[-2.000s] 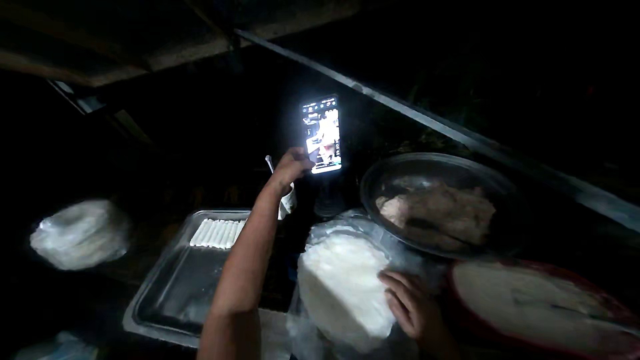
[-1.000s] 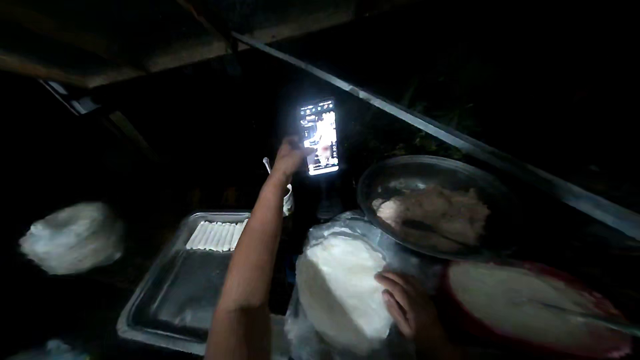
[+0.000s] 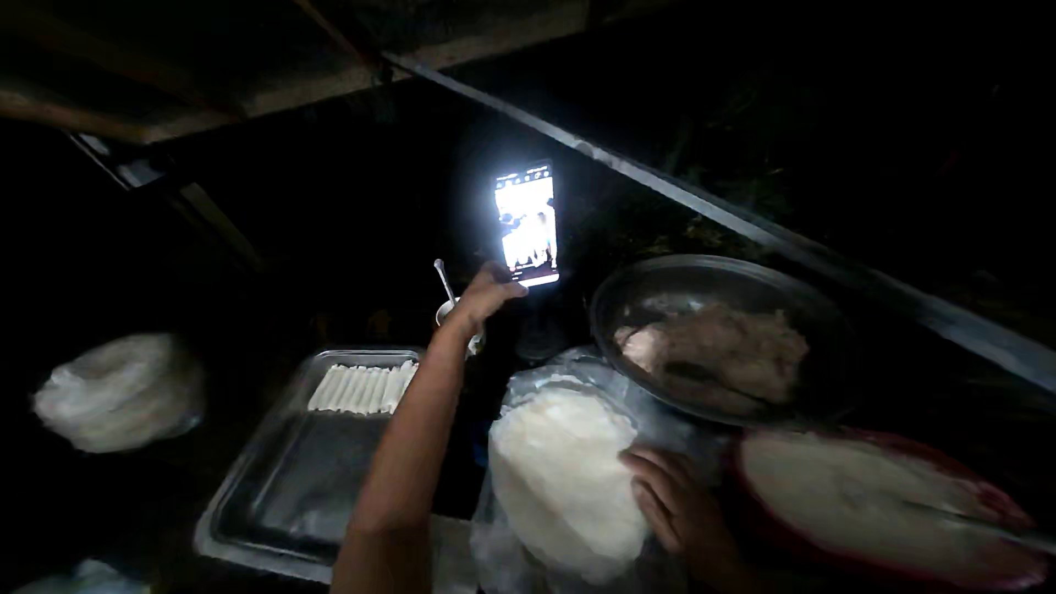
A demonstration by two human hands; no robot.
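Observation:
My left hand point(image 3: 488, 299) reaches forward to the lower left edge of a lit smartphone point(image 3: 528, 227); its thumb or a finger is at the bottom of the screen, and whether it grips the phone is unclear. My right hand point(image 3: 672, 495) rests with its fingers on the right edge of a stack of round, thin white wrappers point(image 3: 565, 478), which lies on clear plastic point(image 3: 503, 544). Left of my left forearm, a metal tray point(image 3: 305, 470) holds a row of thin white rolls point(image 3: 363, 388) at its far end.
A cup point(image 3: 446, 311) with a spoon stands behind my left wrist. At right are a metal basin point(image 3: 606, 322) of pale brown filling and a red-rimmed bowl point(image 3: 1011, 503) of whitish food with a utensil. A plastic-wrapped bundle point(image 3: 124, 394) lies far left. A long bar point(image 3: 709, 206) slants across the back.
My left hand has shifted slightly down, to the phone's lower edge. The picture on the phone screen has changed. My right hand stays at the wrappers.

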